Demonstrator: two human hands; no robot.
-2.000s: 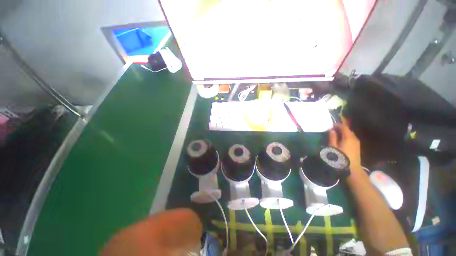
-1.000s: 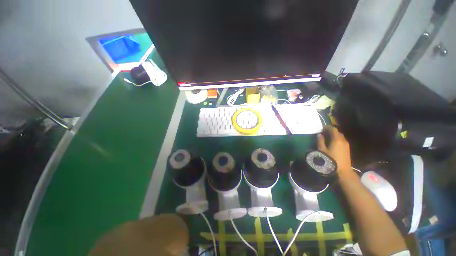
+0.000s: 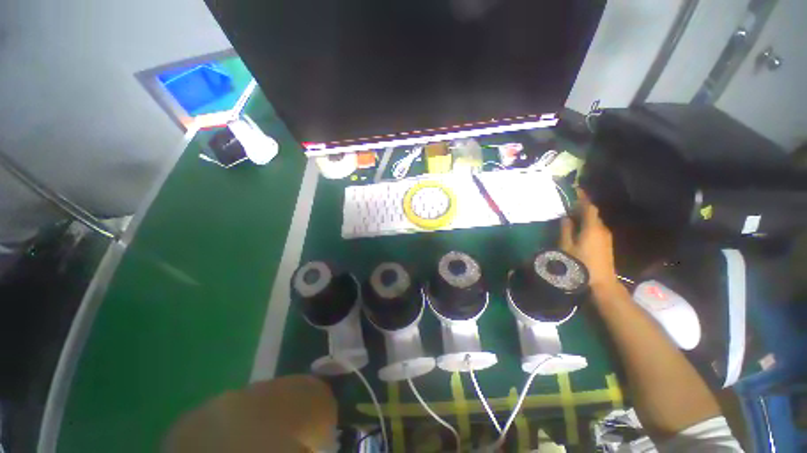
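Several security cameras (image 3: 460,285) with black ball heads stand in a row on the green bench, lenses tilted up. White leads (image 3: 482,398) run from their round bases to the front edge. My right hand (image 3: 591,243) reaches past the rightmost camera (image 3: 549,287) to the black bulky item (image 3: 641,168) beside the keyboard's right end. Its fingers are apart and nothing shows in them; the fingertips are blurred. My left hand (image 3: 257,416) is a large blurred shape at the bottom left, cut off by the edge; its fingers cannot be made out.
The dark monitor (image 3: 416,71) stands behind the white keyboard (image 3: 367,212), which bears a yellow tape roll (image 3: 429,225) and a pen (image 3: 490,198). A mouse (image 3: 668,314) lies right. Another camera (image 3: 252,142) lies on the green belt (image 3: 195,257) near a blue tray (image 3: 196,88).
The monitor has gone from bright white to dark. The view has shifted, so the bench things appear further left. My right hand stays beside the keyboard's right end.
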